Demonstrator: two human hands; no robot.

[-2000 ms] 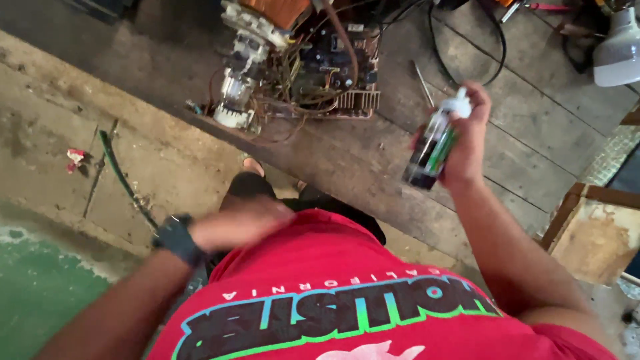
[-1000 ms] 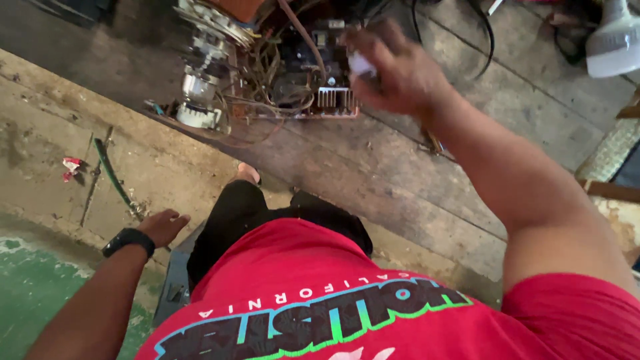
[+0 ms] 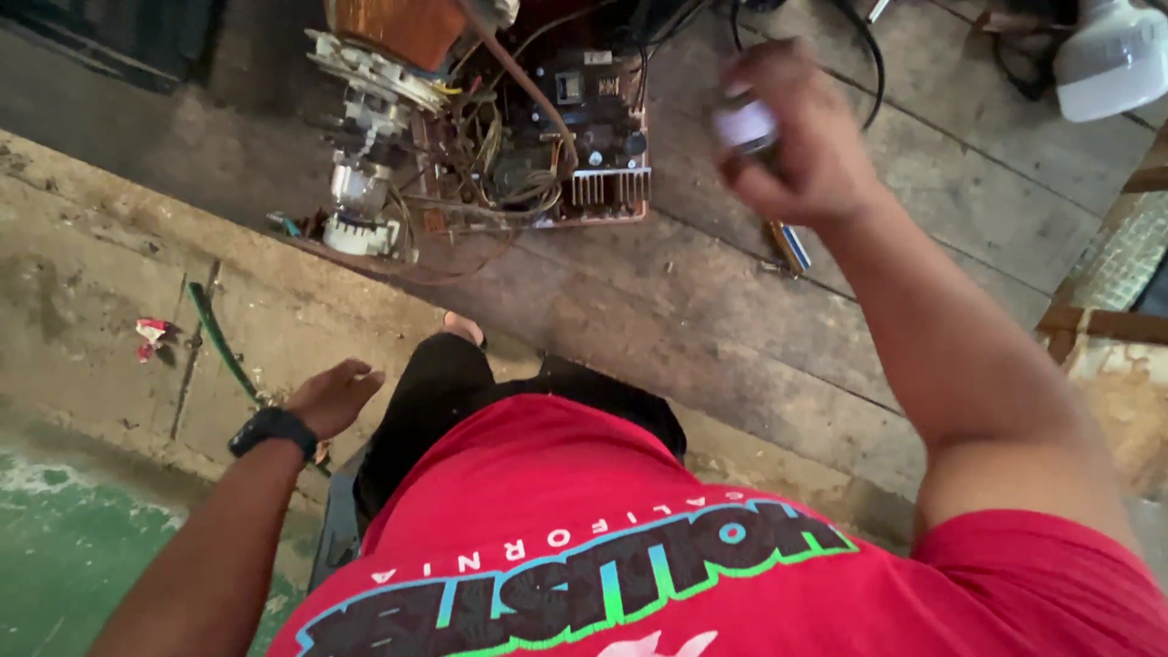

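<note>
My right hand (image 3: pixel 803 137), somewhat blurred, grips a small bottle (image 3: pixel 746 126) whose pale end faces the camera, above the wooden planks. To the left of it lies a circuit board (image 3: pixel 584 109) with a finned metal heat sink (image 3: pixel 610 188) at its near edge and tangled wires (image 3: pixel 529 193) over it. A picture tube's neck (image 3: pixel 359 187) with a white socket and a copper deflection coil (image 3: pixel 401 32) stands beside the board. My left hand (image 3: pixel 336 398), with a black watch on the wrist, hangs empty over the concrete floor, left of my knee.
A white bulb (image 3: pixel 1109 64) and black cables (image 3: pixel 878 68) lie at the upper right. A blue-striped object (image 3: pixel 794 248) is on the planks below my right hand. A wooden frame (image 3: pixel 1109 324) stands at the right edge. A green hose piece (image 3: pixel 219 338) lies on the floor.
My right hand, with the bottle in it, moved left over the board's edge, then back right off it. The bottle was upright earlier and is now tipped. My left hand has moved left, away from my lap.
</note>
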